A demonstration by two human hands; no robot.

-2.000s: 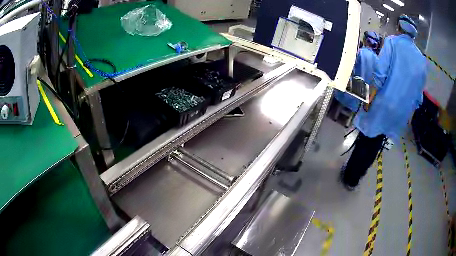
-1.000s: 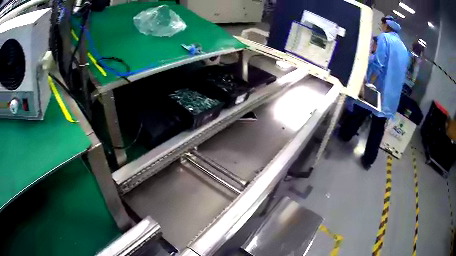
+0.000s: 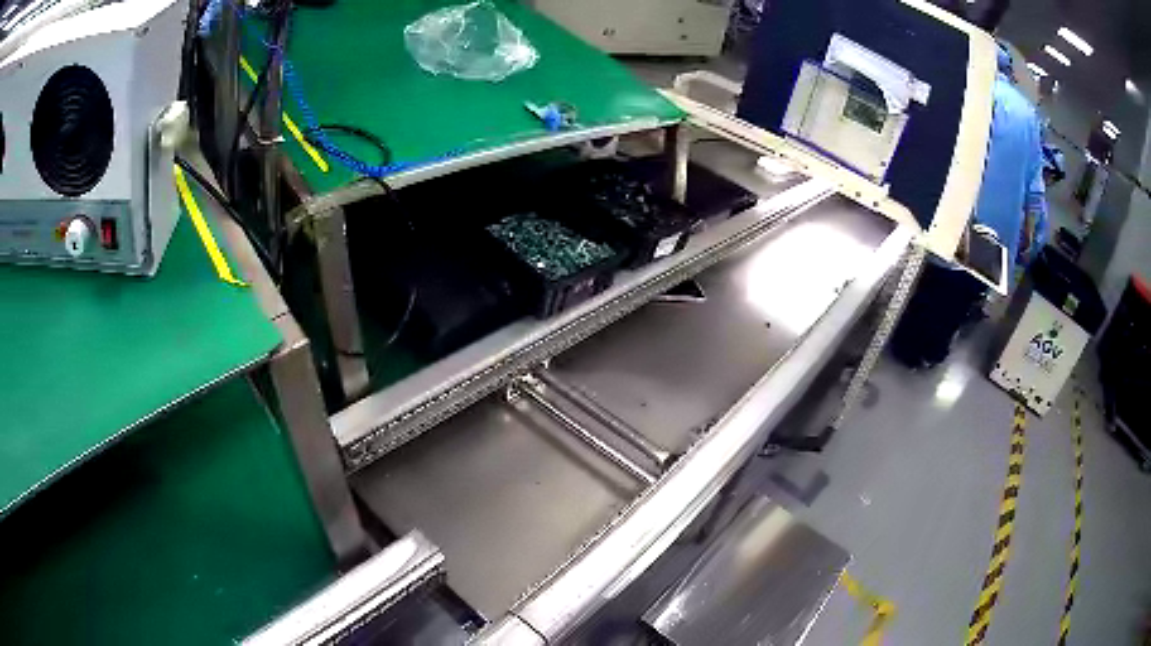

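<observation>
Neither my left hand nor my right hand is in view. Nearest in front of me is the conveyor, with a long silver near rail (image 3: 707, 477) and a far rail (image 3: 555, 331) joined by thin cross rods (image 3: 587, 429). A grey metal surface (image 3: 606, 379) shows between the rails. Under the green bench (image 3: 379, 76), behind the far rail, a black component bin (image 3: 568, 293) holds greenish-silver parts (image 3: 550, 246). More black bins stand beside it.
A white air blower (image 3: 95, 152) stands on the left bench. A crumpled clear bag (image 3: 470, 42) and blue cord (image 3: 379, 165) lie on the far bench. A cream-framed machine (image 3: 962, 139) stands at the conveyor's end, with a person in blue (image 3: 1014, 164) and an AGV cart (image 3: 1043, 347) beyond.
The view has turned left, so the benches and conveyor sit further right in the picture. The person in blue is now mostly behind the machine, and the AGV cart shows more fully.
</observation>
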